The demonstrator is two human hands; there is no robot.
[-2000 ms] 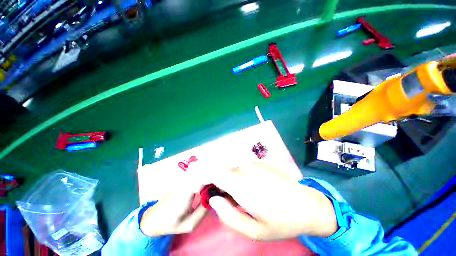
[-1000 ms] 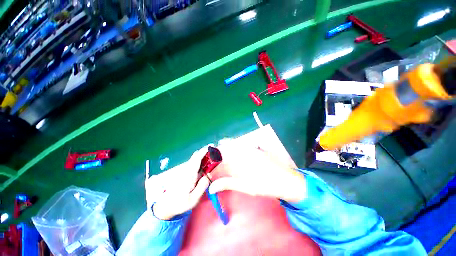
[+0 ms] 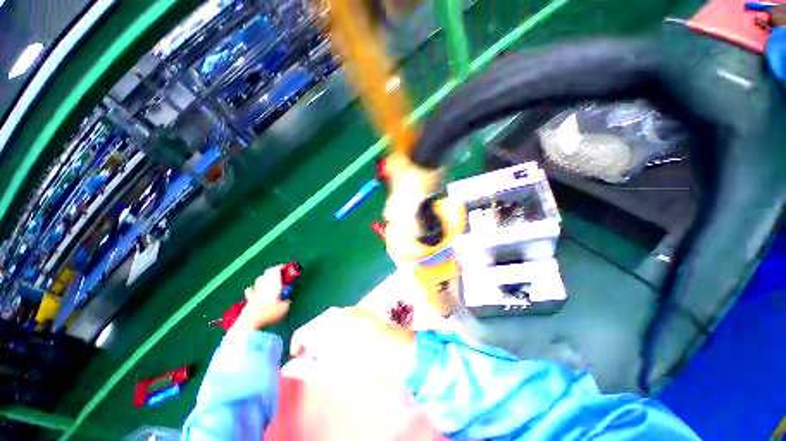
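My left hand point(image 3: 269, 300) is stretched out over the green bench, at left of centre. It is closed on a red housing point(image 3: 291, 274), whose dark end shows above the fingers. More red point(image 3: 231, 317) shows at the left of the hand; whether it is the same piece I cannot tell. My right hand point(image 3: 349, 344) is over the washed-out mat, blurred and overexposed, so I cannot tell whether it holds anything. The orange-yellow screwdriver point(image 3: 435, 280) hangs close to my right forearm, blurred. Dark red small parts point(image 3: 401, 313) lie on the mat.
The white-topped screw feeder point(image 3: 514, 288) stands right of the screwdriver. Behind it is a clear bag point(image 3: 595, 151) in a black tray. A thick dark cable point(image 3: 552, 77) arcs across the right. Another red housing point(image 3: 161, 386) lies lower left. A pink-red sheet point(image 3: 728, 21) shows top right.
My hands have parted; my left hand has moved out over the bench with a housing. The screwdriver has swung left and hangs more upright. The view has turned right.
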